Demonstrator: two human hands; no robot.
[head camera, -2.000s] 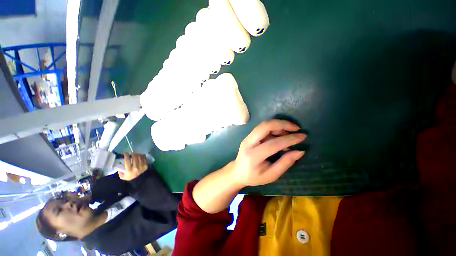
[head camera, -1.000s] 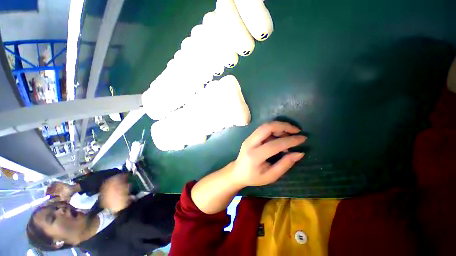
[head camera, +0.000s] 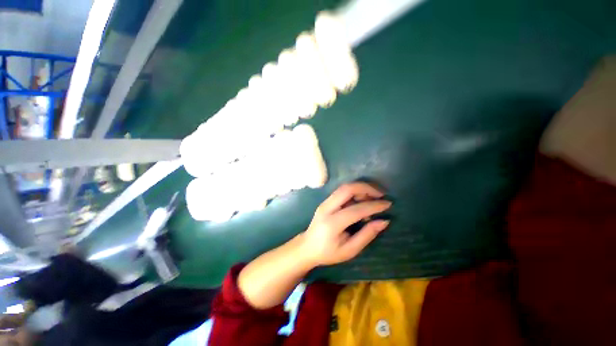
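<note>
Cream oval pieces stand packed in two rows on the dark green table. The longer row (head camera: 270, 101) runs up to the right, and the shorter row (head camera: 260, 177) lies beside it, nearer to me. They are overexposed and blurred. My left hand (head camera: 348, 226) rests on the table just right of the shorter row's end, not touching it, fingers apart and holding nothing visible. Of my right arm, a blurred bare patch, wrist or hand, shows at the right edge above the red sleeve; its fingers are not visible.
A white gun-shaped tool (head camera: 157, 233) with a dark handle lies on the table at the left. A person in dark clothes (head camera: 135, 314) is at the lower left, blurred. A pale strip (head camera: 381, 19) runs behind the longer row. A grey metal frame (head camera: 88, 152) crosses the left side.
The view has shifted, and the pale strip now shows at the top. More of my right arm has come into view. The neighbour has moved down and left, and the gun-shaped tool is clearer.
</note>
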